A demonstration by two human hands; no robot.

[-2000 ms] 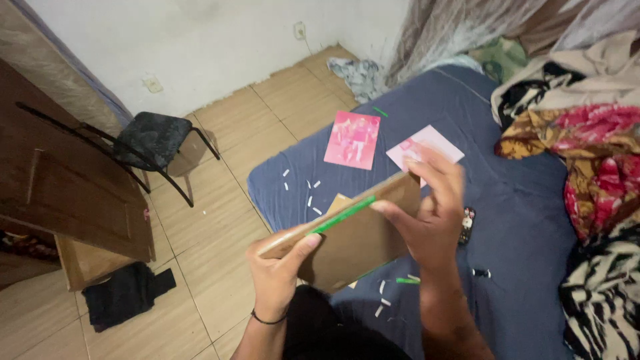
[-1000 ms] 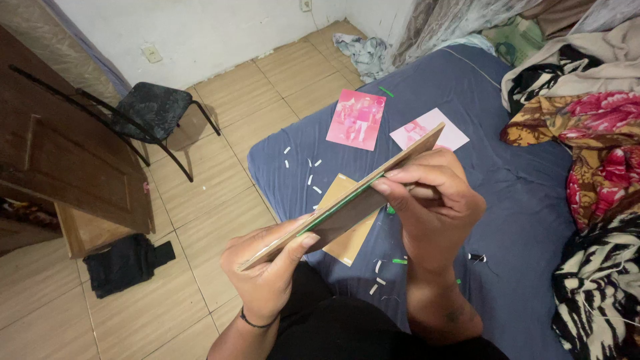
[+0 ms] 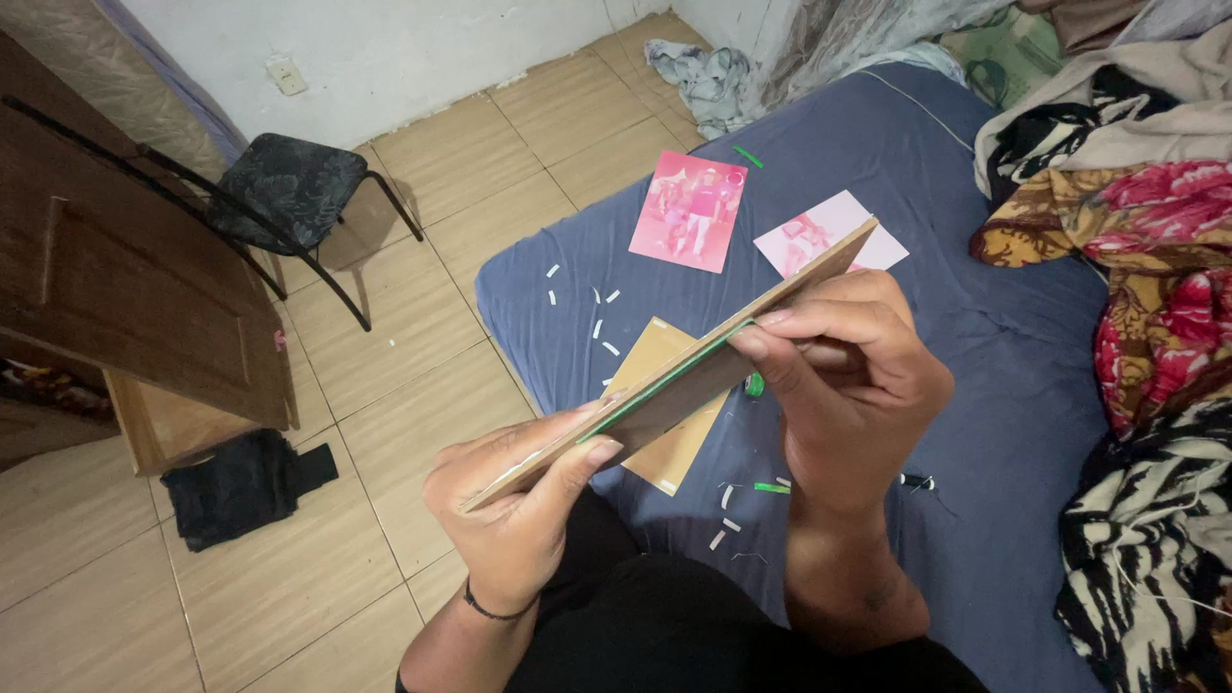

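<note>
A thin brown board (image 3: 818, 268), seen nearly edge-on, is held slantwise above the bed, with a green strip (image 3: 664, 385) running along it. My left hand (image 3: 525, 491) grips its lower left end, thumb beside the strip's end. My right hand (image 3: 847, 375) pinches the board near the strip's upper end with thumb and forefinger. Below the board a tan card (image 3: 674, 462) lies on the blue sheet. Beyond it are a pink photo print (image 3: 688, 212) and a second print (image 3: 871, 241), partly hidden by the board. A green roll (image 3: 754, 385) shows beside my right hand.
Small white strips (image 3: 729, 498) and green pieces (image 3: 748, 156) are scattered on the bed (image 3: 1001, 404). A thread spool (image 3: 917, 481) lies right of my right wrist. Blankets (image 3: 1155, 221) are heaped at the right. A black chair (image 3: 289, 192) and black cloth (image 3: 241, 486) are on the tiled floor.
The board has turned from showing its broad brown face to nearly edge-on, its right end raised. Both hands still hold it. The tan card beneath shows more than two seconds ago.
</note>
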